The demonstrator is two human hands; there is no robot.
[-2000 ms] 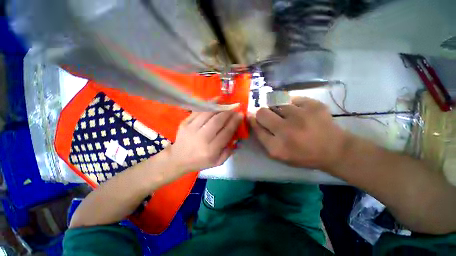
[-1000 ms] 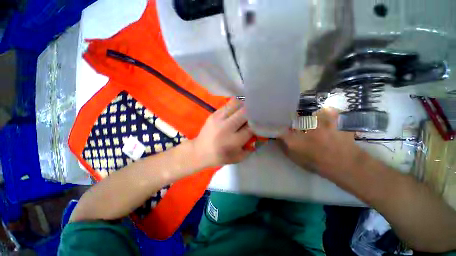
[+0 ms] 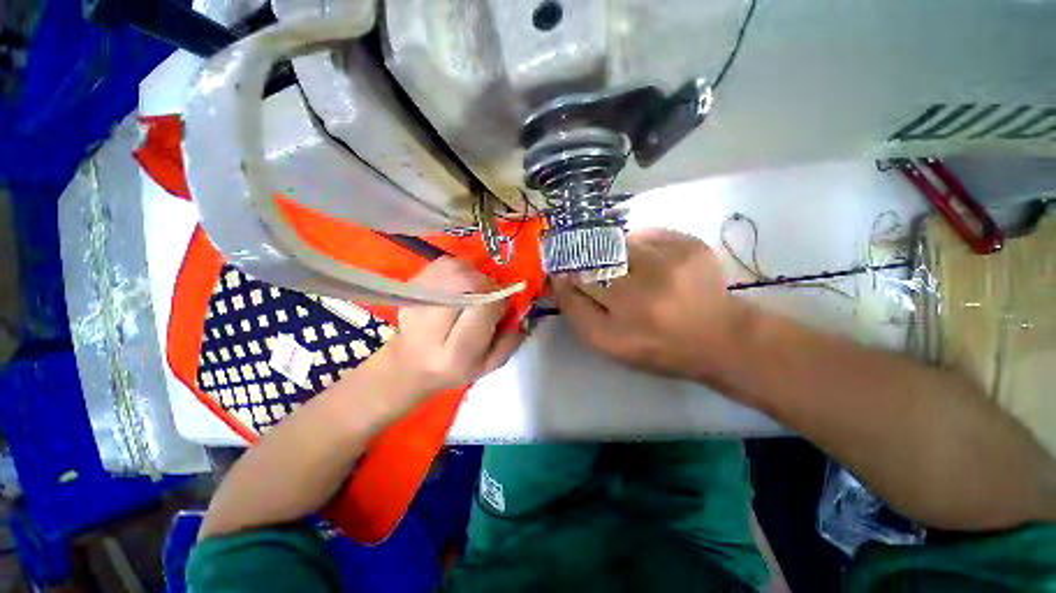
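An orange bag piece (image 3: 400, 477) lies left of the needle, partly under the sewing machine head (image 3: 463, 81), and hangs over the table's front edge. Its navy patterned panel (image 3: 249, 365) bears a whitish label (image 3: 290, 360). My left hand (image 3: 455, 330) holds the orange cloth just in front of the presser foot (image 3: 498, 241). My right hand (image 3: 654, 304) is at the cloth's right edge with bent fingers; its fingertips are partly hidden behind the knurled tensioner knob (image 3: 585, 249). A dark strip end shows between the hands.
Red-handled snips (image 3: 955, 203) lie at the right, behind brown cardboard (image 3: 996, 313). Loose thread (image 3: 741, 243) lies on the white table (image 3: 625, 400). A tape-wrapped grey box (image 3: 122, 336) stands left, with blue bins (image 3: 70, 429) beyond.
The camera view has shifted, so the machine head and tensioner appear further left and the curved guard shows again. The zipper is now mostly hidden. Both hands stay at the cloth near the needle.
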